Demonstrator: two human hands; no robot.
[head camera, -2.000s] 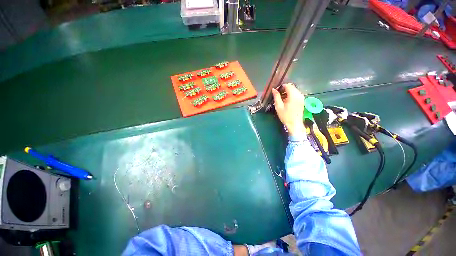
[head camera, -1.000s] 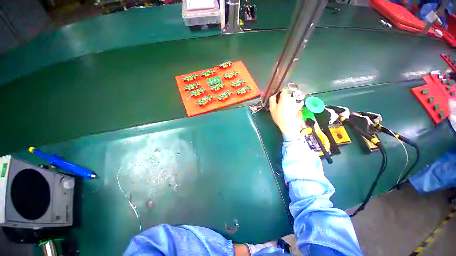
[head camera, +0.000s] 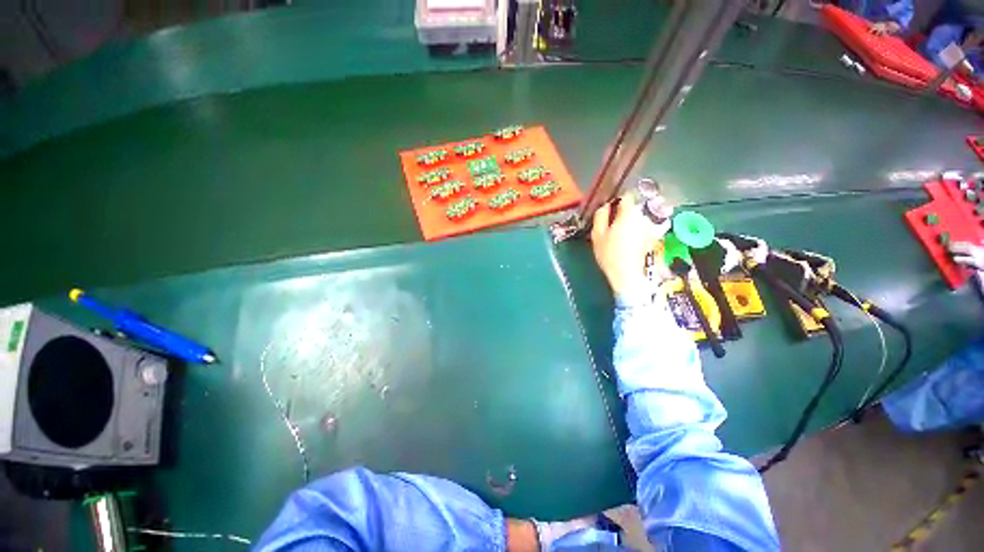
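Observation:
My right hand (head camera: 623, 250) is bare and reaches to the foot of the metal post, at the tool box beside the green reel or lid (head camera: 692, 229). Its fingertips are partly hidden, and I cannot tell whether they hold anything. A round whitish bottle top (head camera: 651, 198) shows just beyond the fingers. My left hand (head camera: 577, 535) is at the bottom edge, mostly cut off; only the wrist and a bit of white glove show. Small green circuit boards (head camera: 483, 166) stand in rows on a flat orange-red tray (head camera: 440, 228), left of the post.
The metal post (head camera: 660, 108) rises by my right hand. Right of it are the soldering iron stand with a yellow sponge tray (head camera: 742, 299) and black cables (head camera: 833, 372). At left are the grey fan (head camera: 73, 389), a blue pen (head camera: 146, 332) and a solder spool (head camera: 107, 524). Another person's blue sleeve (head camera: 937, 380) is at right.
The view has shifted, so the bench things sit slightly further right. My right hand stays by the post foot; its fingers have moved slightly, and the round whitish top now shows beyond them.

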